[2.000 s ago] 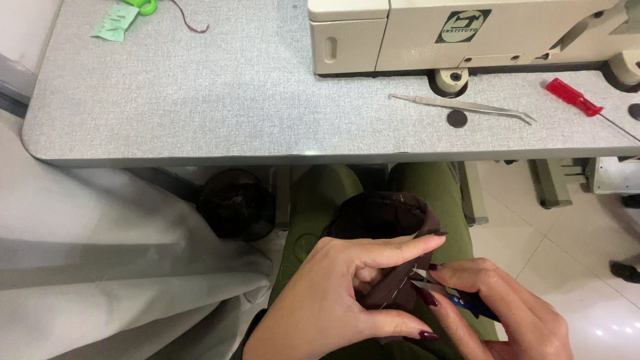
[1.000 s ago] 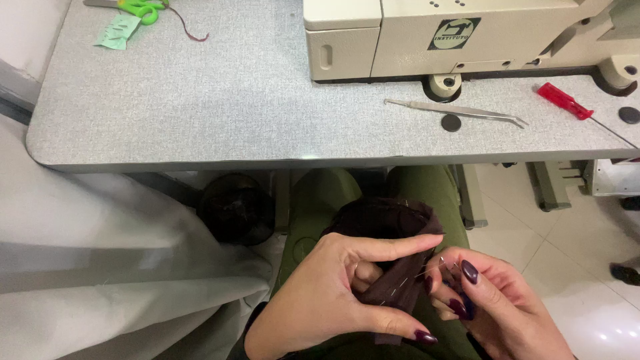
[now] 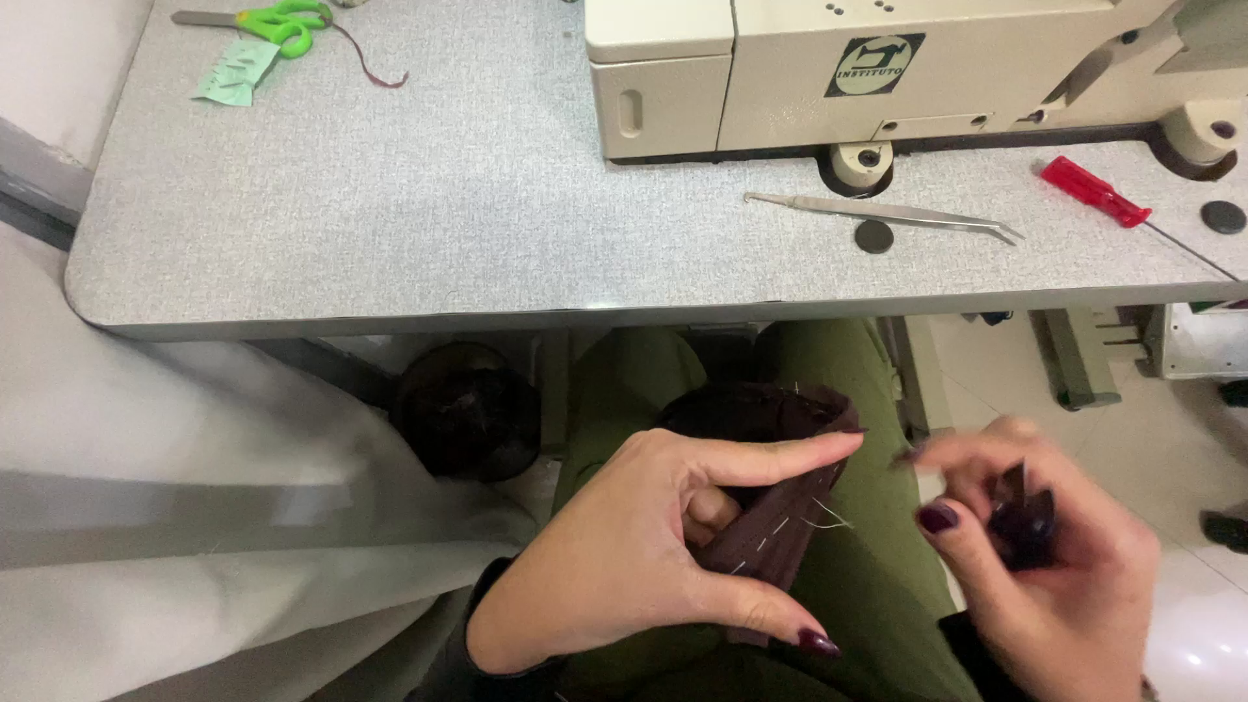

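Observation:
My left hand (image 3: 673, 536) holds a dark maroon piece of fabric (image 3: 780, 526) over my lap, its thumb and forefinger spread along the cloth and other fingers folded behind it. White basting stitches run along the fabric, and a loose white thread end (image 3: 829, 517) sticks out at its right side. My right hand (image 3: 1043, 546), slightly blurred, is to the right, apart from the cloth. Small dark thread snips (image 3: 1022, 522) with short pointed blades sit in its palm under the curled fingers; its thumb and forefinger are apart.
On the grey table (image 3: 390, 224) stand a cream sewing machine (image 3: 780, 78), bent-tip tweezers (image 3: 887, 212), a dark disc (image 3: 874, 236), a red-handled screwdriver (image 3: 1097, 192) and green-handled scissors (image 3: 283, 24). A pale curtain-like cloth (image 3: 244, 507) hangs at left; a dark round bin (image 3: 468, 409) is below the table.
My right hand has moved away from the fabric to the right. Two seconds ago the snips' blades were at the cloth; now they lie back in the palm. The left hand keeps its hold.

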